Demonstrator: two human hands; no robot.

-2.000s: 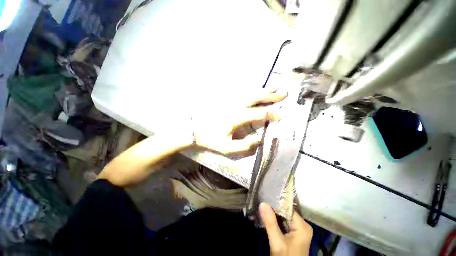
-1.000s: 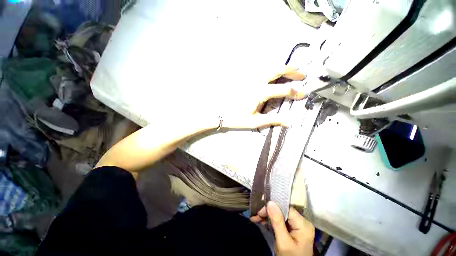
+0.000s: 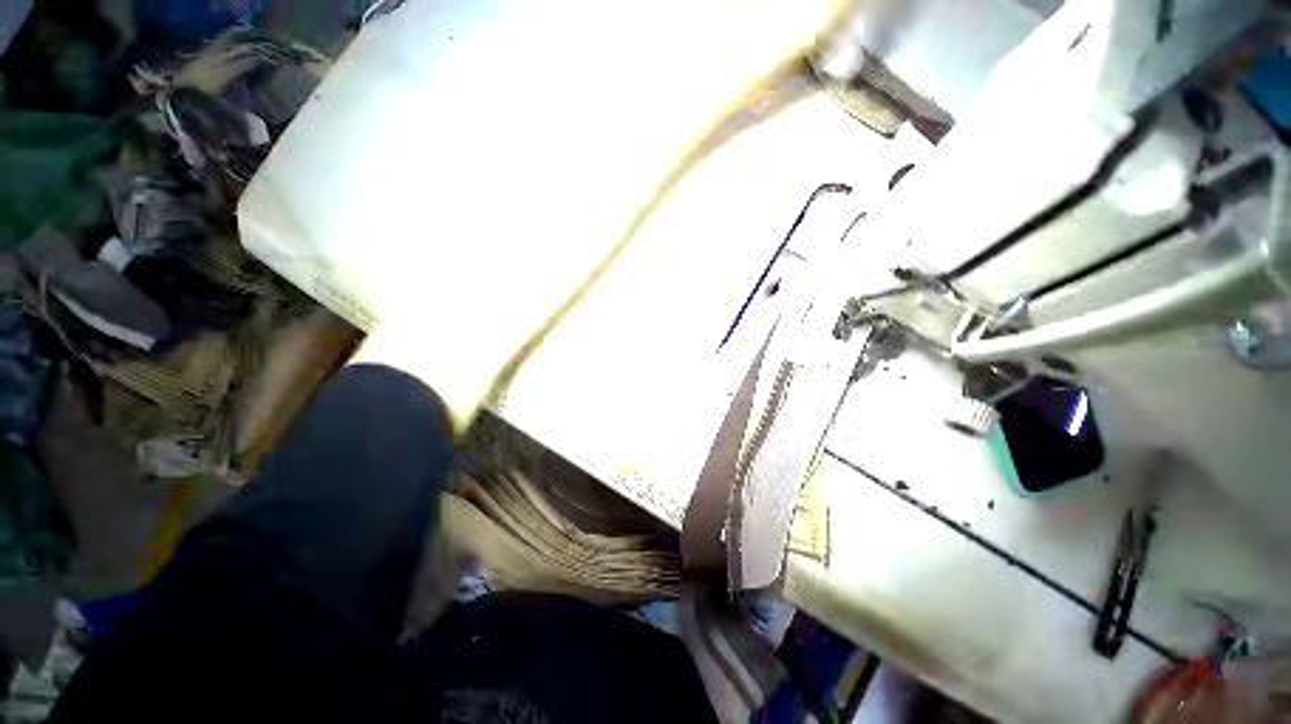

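Note:
The curved grey-brown textile panel point(image 3: 772, 488) lies from the needle area point(image 3: 854, 318) down over the table's front edge, its lower end hanging free of my hands. A darker strip runs along its left side. My left arm reaches across the table to the far side; my left hand point(image 3: 838, 50) is washed out and partly cut off at the top, near a pale beige bundle point(image 3: 871, 102). My right hand point(image 3: 1196, 696) is blurred and cut off at the lower right, by red handles. Neither hand's grip can be made out.
The white sewing machine head point(image 3: 1076, 170) stands at upper right. A teal-cased phone point(image 3: 1051, 436) lies behind the ridged knob point(image 3: 971, 413). A slim black tool point(image 3: 1126, 580) lies at right. A bent dark rod point(image 3: 772, 276) lies left of the needle. Layered cut pieces point(image 3: 566, 545) sit below the edge.
My left hand has left the panel by the needle and reached to the far side. My right hand has let go of the panel's lower end and moved right.

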